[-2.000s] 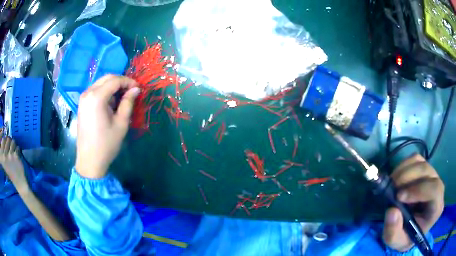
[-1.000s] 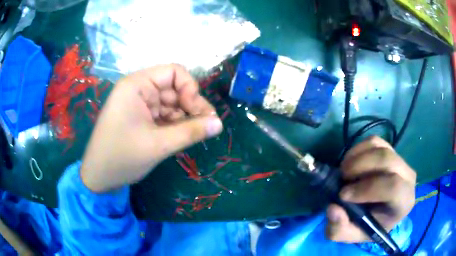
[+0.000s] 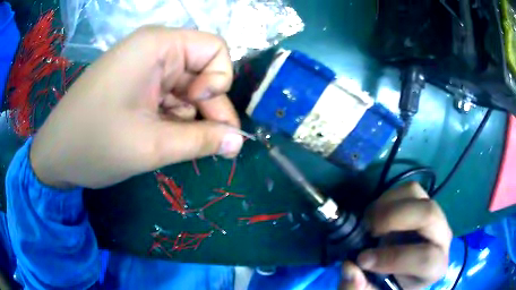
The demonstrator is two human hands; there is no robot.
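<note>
My left hand is closed at thumb and forefinger on a thin pale strand; whether it is wire or a small part I cannot tell. My right hand grips the black handle of the soldering iron. The iron's tip points up and left and meets or nearly meets the strand's end, beside the lower left edge of the blue holding block with its dirty white band. Whether tip and strand touch is too small to tell.
A pile of red lead wires lies at the far left; more red wires lie near the front. A clear plastic bag is behind my left hand. The black soldering station is at the back right, its cord trailing beside the block.
My left hand has moved from the wire pile to the iron's tip, and the strand at its fingertips now shows. The view has shifted right and closer. My right hand still holds the iron.
</note>
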